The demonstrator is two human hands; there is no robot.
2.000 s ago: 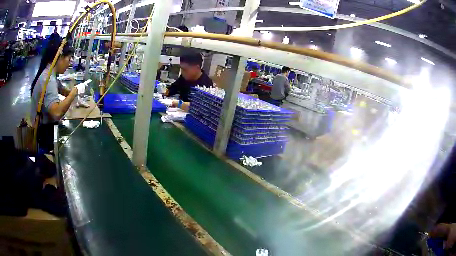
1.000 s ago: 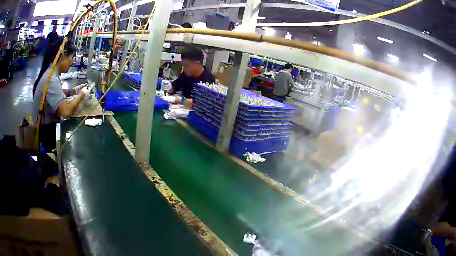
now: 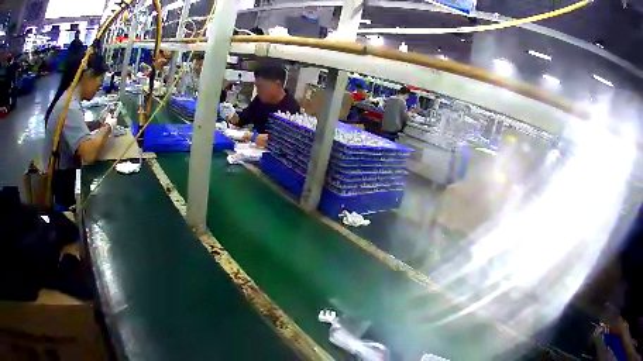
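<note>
Neither of my hands is in view. Nearest in front of me, a white plug (image 3: 327, 316) lies on the bright green conveyor belt (image 3: 282, 254) at the bottom centre. A clear, shiny plastic bag (image 3: 359, 345) trails from it towards the bottom edge. Another white item (image 3: 433, 357) is cut off by the bottom edge, too little of it showing to name. Glare blurs the belt's right part.
A dark green bench (image 3: 169, 282) lies left of the rusty rail (image 3: 247, 285). White posts (image 3: 204, 141) rise beside the belt. Beyond it are stacked blue trays (image 3: 366, 173) and a seated person (image 3: 270, 99). Someone's hand (image 3: 620, 331) shows at the lower right.
The white plug has moved up and left along the belt, and more of its plastic bag shows. Another white item has appeared at the bottom edge. The person at left has lowered their hands.
</note>
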